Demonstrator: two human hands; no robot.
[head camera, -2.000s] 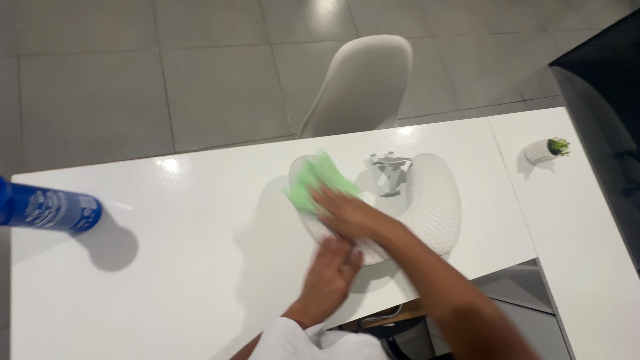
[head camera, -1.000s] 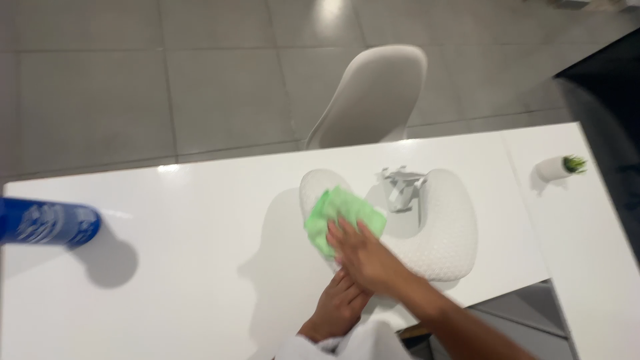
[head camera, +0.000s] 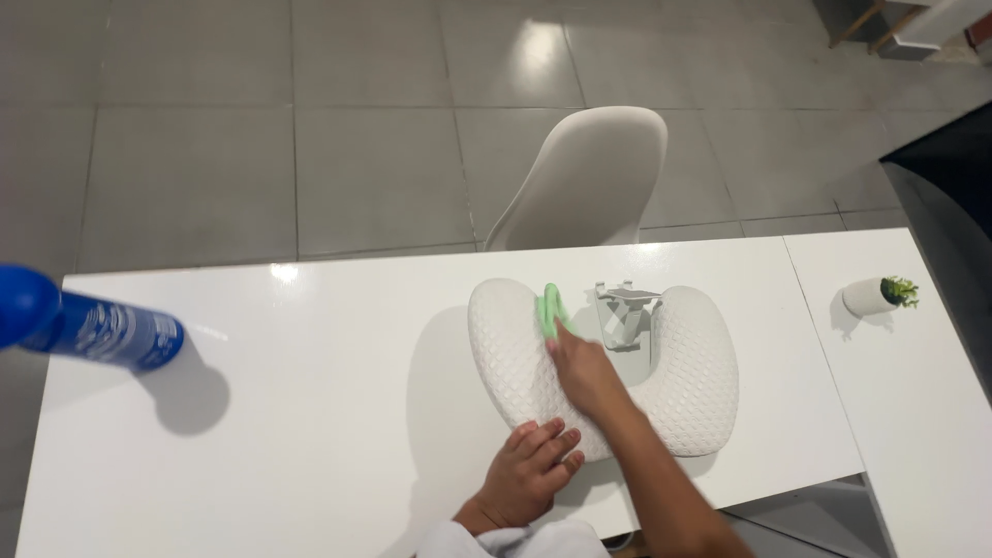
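Observation:
A white U-shaped neck pillow with a textured cover (head camera: 694, 372) lies on the white table (head camera: 310, 434), its opening facing the far edge. My right hand (head camera: 583, 368) grips a green cloth (head camera: 551, 310) against the inner side of the pillow's left arm. Resting on the pillow's lower left curve, my left hand (head camera: 535, 469) has its fingers slightly apart and grasps nothing. A grey folding stand (head camera: 626, 314) stands within the pillow's opening, touching or close to its right arm.
At the table's left stands a blue bottle (head camera: 108, 329) bearing writing. A small potted plant (head camera: 872, 296) is on the right. Beyond the far edge is a white chair (head camera: 608, 174) on grey floor tiles. A black object (head camera: 953, 170) fills the right edge.
The green cloth, spread over the pillow's left arm earlier, is now bunched at its inner side. My hands, together before, are apart, the left one on the pillow's near curve.

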